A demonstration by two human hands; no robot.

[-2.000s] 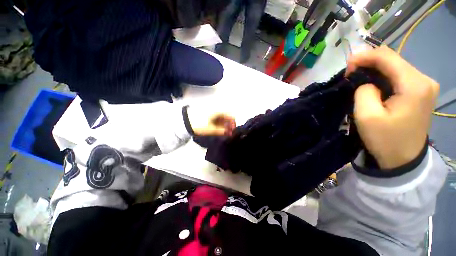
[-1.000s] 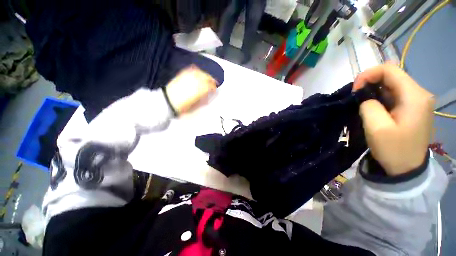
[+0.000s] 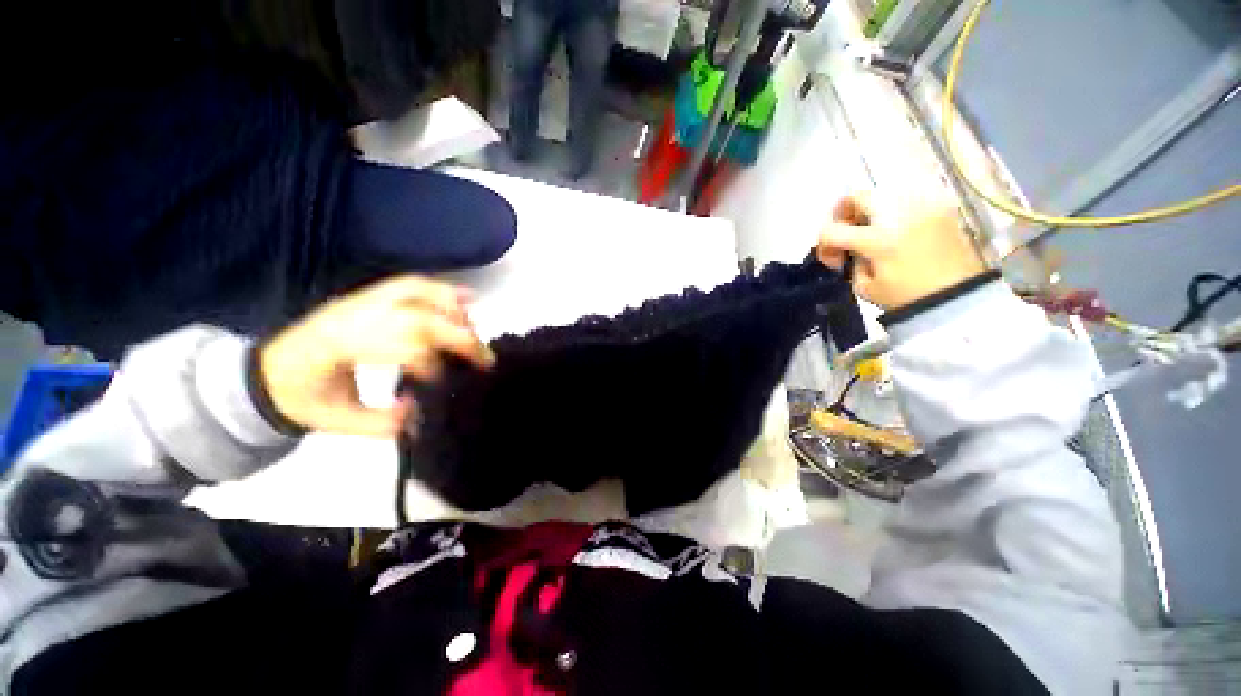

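Dark shorts (image 3: pixel 613 394) hang spread between my two hands, above the near edge of the white table. Their gathered elastic waistband (image 3: pixel 667 310) runs along the top, stretched from hand to hand. My left hand (image 3: pixel 374 356) grips the left end of the waistband, with the fingers slightly blurred. A thin dark cord hangs below it. My right hand (image 3: pixel 898 248) pinches the right end of the waistband, higher up. The lower part of the shorts is dark, with no detail visible.
A large dark pile of garments (image 3: pixel 150 204) lies at the left beside a rounded navy padded board (image 3: pixel 429 218). The white table (image 3: pixel 585 245) lies beyond the shorts. The iron's yellow-tan handle (image 3: pixel 864 432) shows at right. A blue crate (image 3: pixel 48 394) is at left. A person's legs (image 3: pixel 561 82) stand behind.
My left hand has come back from beside the padded board and taken the left end of the waistband. The shorts are now stretched between both hands. The view has shifted to the right.
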